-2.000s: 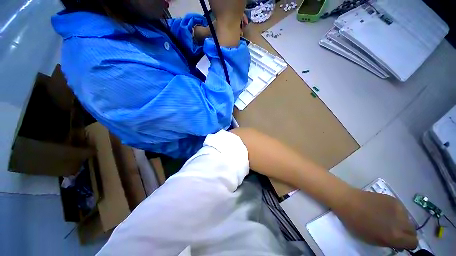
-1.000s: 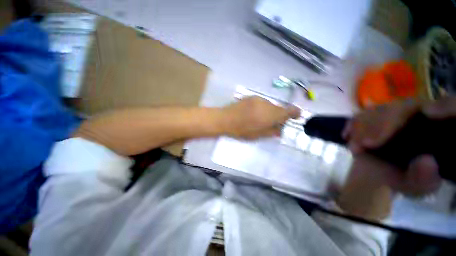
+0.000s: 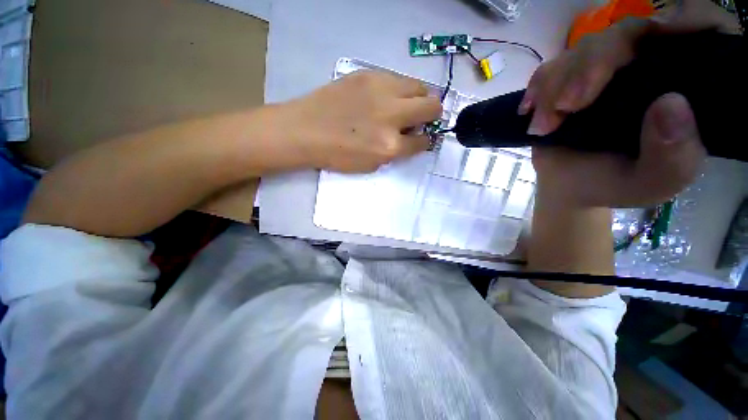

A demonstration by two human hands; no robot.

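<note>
A white plastic housing (image 3: 373, 201) lies on the pale mat, its ribbed grid side up. My left hand (image 3: 373, 123) pinches a tiny dark component (image 3: 433, 130) at a spot inside the housing. My right hand (image 3: 607, 115) grips a thick black electric screwdriver (image 3: 500, 119), held nearly level, its thin bit reaching the component. Whether the bit sits on a screw cannot be told. A green circuit board (image 3: 439, 44) lies beyond the housing, with dark wires and a yellow-tipped part (image 3: 490, 68); one wire runs down towards my left fingertips.
A brown board (image 3: 148, 74) is at the left, with another ribbed white housing (image 3: 15, 74) at its far edge. An orange bowl (image 3: 603, 18) is partly hidden behind my right hand. Clear bumpy plastic (image 3: 689, 221) with green pieces lies at the right. Blue cloth shows at the left edge.
The view has swung right, off the coworker and onto the housing. The screwdriver, apart from my left fingers a second ago, now has its bit at the pinched component.
</note>
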